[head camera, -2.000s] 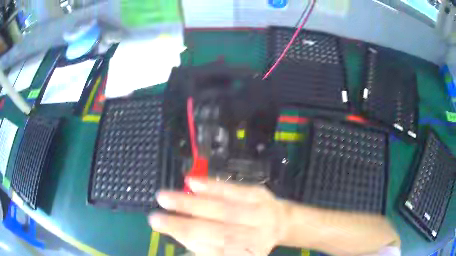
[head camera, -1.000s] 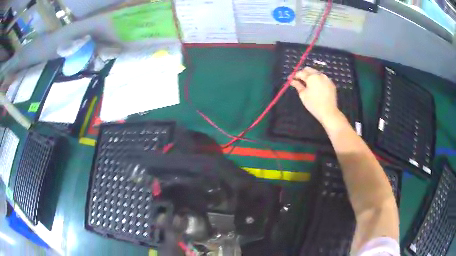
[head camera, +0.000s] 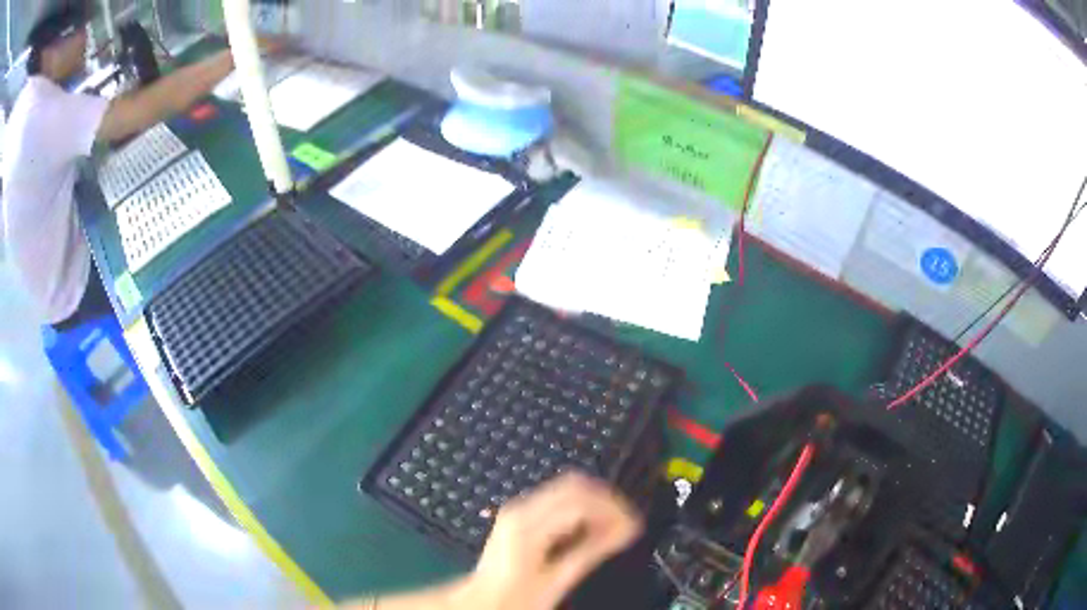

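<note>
My left hand (head camera: pixel 560 539) reaches in from the bottom edge, blurred, with fingers curled, over the front right corner of the left component tray (head camera: pixel 513 417). Whether it holds a component cannot be told. The tray's pockets show many small shiny parts. The black test fixture (head camera: pixel 822 506) stands at the lower right, beside my hand and apart from it. Its red clamp handle (head camera: pixel 783 590) is at the bottom edge, with a curved red strip above it. My right hand is not in view.
Another black tray (head camera: pixel 256 292) lies far left. White sheets (head camera: pixel 626 256) lie behind the left tray. A rear tray (head camera: pixel 948 381) and a red cable (head camera: pixel 954 358) are at right. A large monitor (head camera: pixel 930 107) stands behind. A person (head camera: pixel 54 179) works at far left.
The view has swung left. The right hand, earlier at the fixture and then over the rear tray, has left the picture. My left hand has come in over the left tray.
</note>
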